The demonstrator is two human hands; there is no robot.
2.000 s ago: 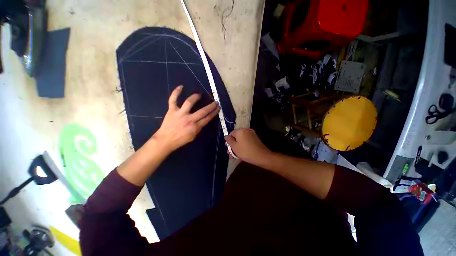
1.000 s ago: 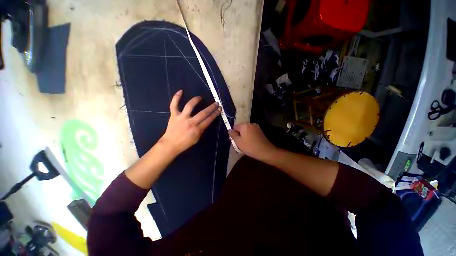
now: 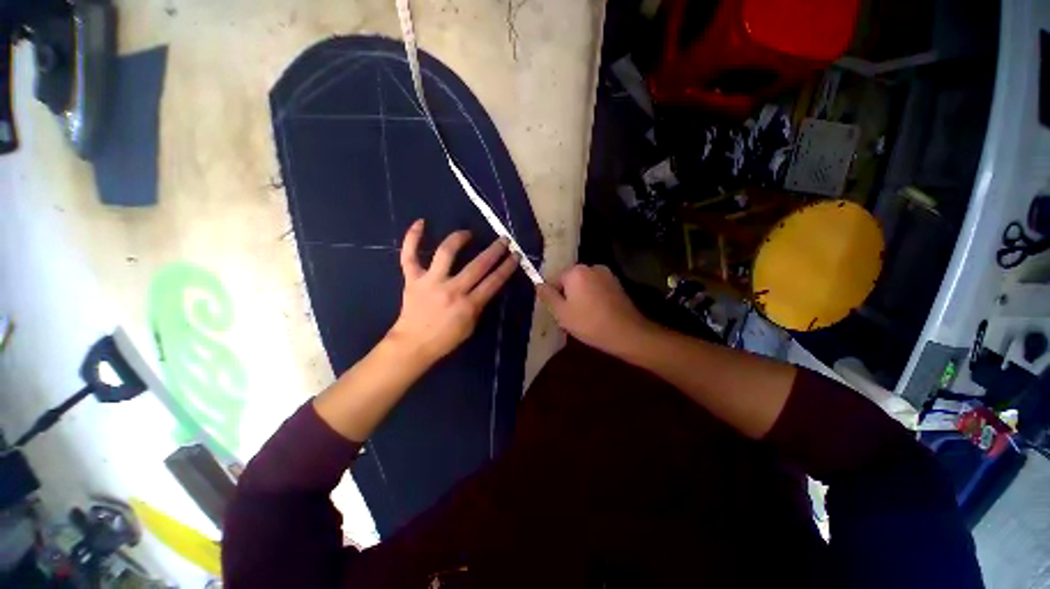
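A dark navy cloth piece [image 3: 345,196] with a rounded top and pale chalk lines lies on the pale table. A narrow white tape measure [image 3: 464,181] runs from the table's top edge down across the cloth, slightly twisted. My left hand [image 3: 443,297] lies on the cloth with fingers spread, its fingertips touching the tape near the cloth's right edge. My right hand [image 3: 590,305] pinches the tape's lower end just beyond that edge. The cloth's lower end is hidden by my dark sleeve and body.
An iron [image 3: 90,81] stands on a grey cloth square [image 3: 132,144] at upper left. A phone holder [image 3: 109,371], dark block [image 3: 202,481] and yellow pattern piece [image 3: 179,535] lie at left. A red stool [image 3: 760,46] and round yellow-topped stool [image 3: 820,265] stand beyond the table's right edge.
The tape's lower part has swung to a more slanted line, and its upper part now bends. My right hand has moved slightly up and right, still pinching it. My left hand has shifted slightly right.
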